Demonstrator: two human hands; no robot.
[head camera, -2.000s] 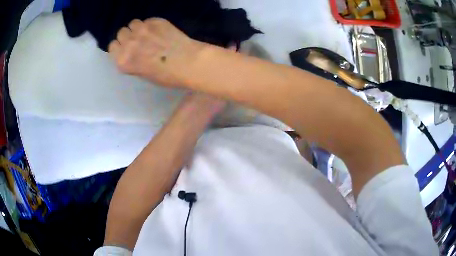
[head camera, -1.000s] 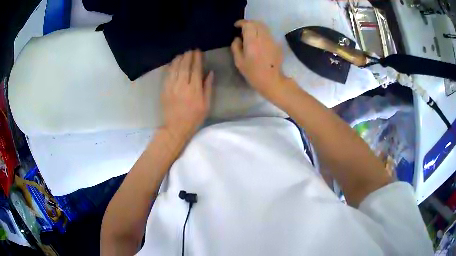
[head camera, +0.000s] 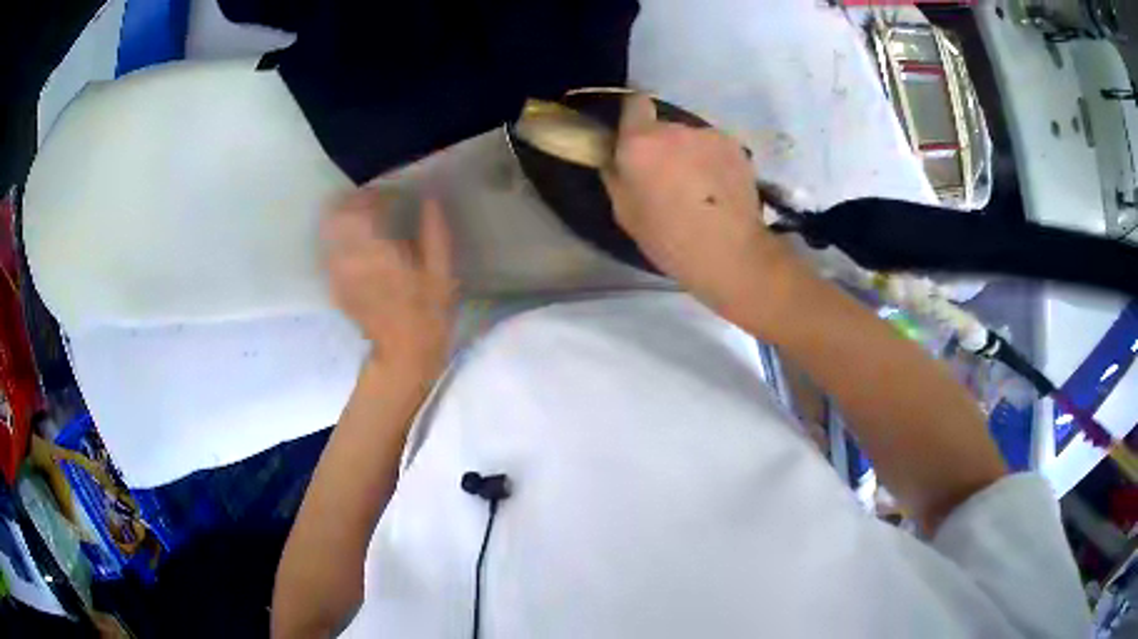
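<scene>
The black garment (head camera: 449, 75) lies over the back of the cream padded pressing board (head camera: 162, 187), its lower edge running across the pad. My right hand (head camera: 693, 187) is closed round the tan handle of the steam iron (head camera: 580, 194). The iron's dark pointed soleplate lies over the stained right part of the pad, its tip beside the garment's edge. My left hand (head camera: 387, 268) is blurred, over the pad just below the garment's lower corner. Its fingers are apart and nothing shows in it.
The shiny metal iron rest (head camera: 930, 112) stands at the upper right. The thick black hose (head camera: 973, 237) runs from the iron to the right edge. A white pressing cloth (head camera: 225, 393) hangs below the pad. Blue and red items (head camera: 94, 487) are at lower left.
My right hand has left the garment's edge and taken hold of the iron, which has moved left onto the pad. My left hand has moved left and down, away from the garment's edge.
</scene>
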